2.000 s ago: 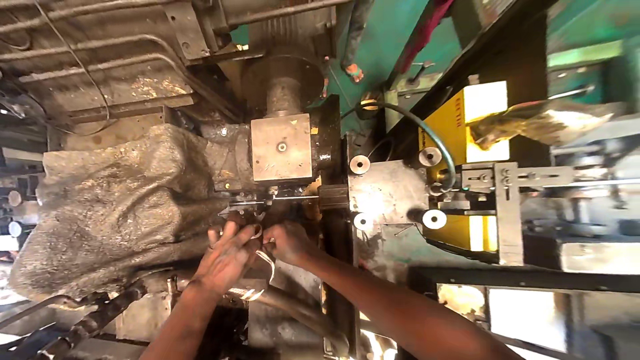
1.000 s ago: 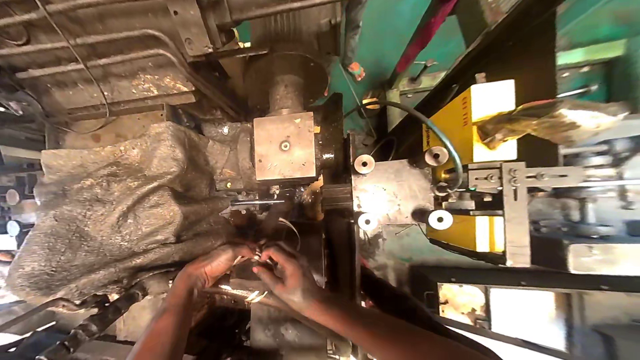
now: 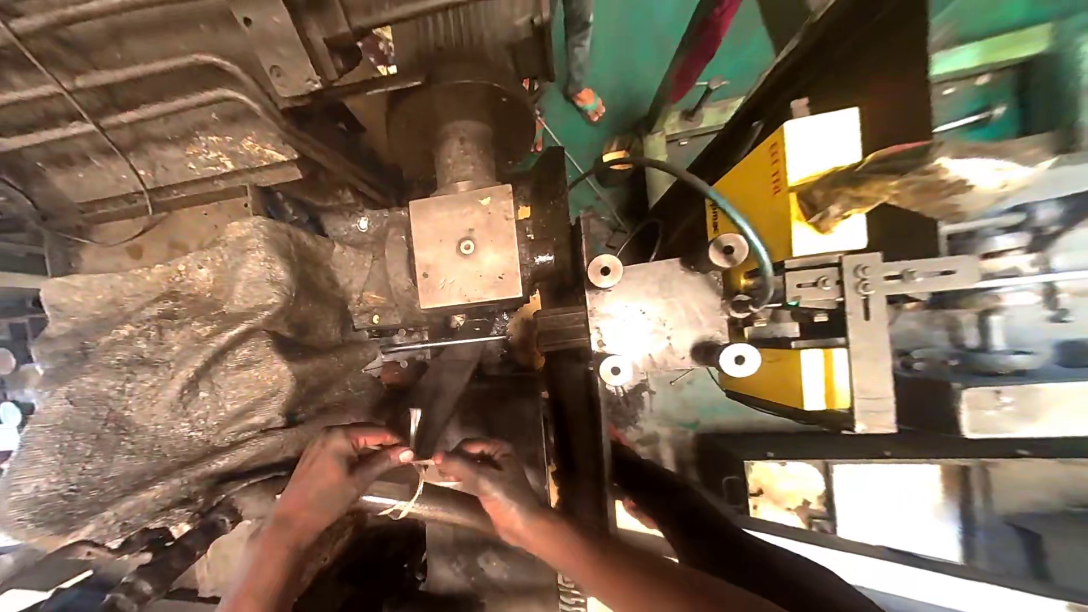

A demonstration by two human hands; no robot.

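Note:
My left hand (image 3: 340,472) pinches a thin pale strand (image 3: 418,480) between thumb and fingertips. Close to its right, my right hand (image 3: 489,476) pinches the same strand, with a short stretch between the fingertips. One pale end stands up above the fingers, and a loose loop hangs below them over a metal pipe (image 3: 450,507). Above the hands a thin metal rod (image 3: 442,344) lies level, below a square metal block (image 3: 466,246) with a hole in its middle.
A dirty grey cloth (image 3: 170,374) covers machinery at the left. Right of the dark frame is a metal plate (image 3: 659,314) with several round rollers. Beyond it stand a yellow machine housing (image 3: 756,187) and a metal bracket (image 3: 867,340). Another person's foot (image 3: 588,104) shows at the top.
Both hands were at the rod's left end two seconds ago, then moved down and away from it. The strand now shows between the fingertips. A dark arm shape at lower right has come more into view.

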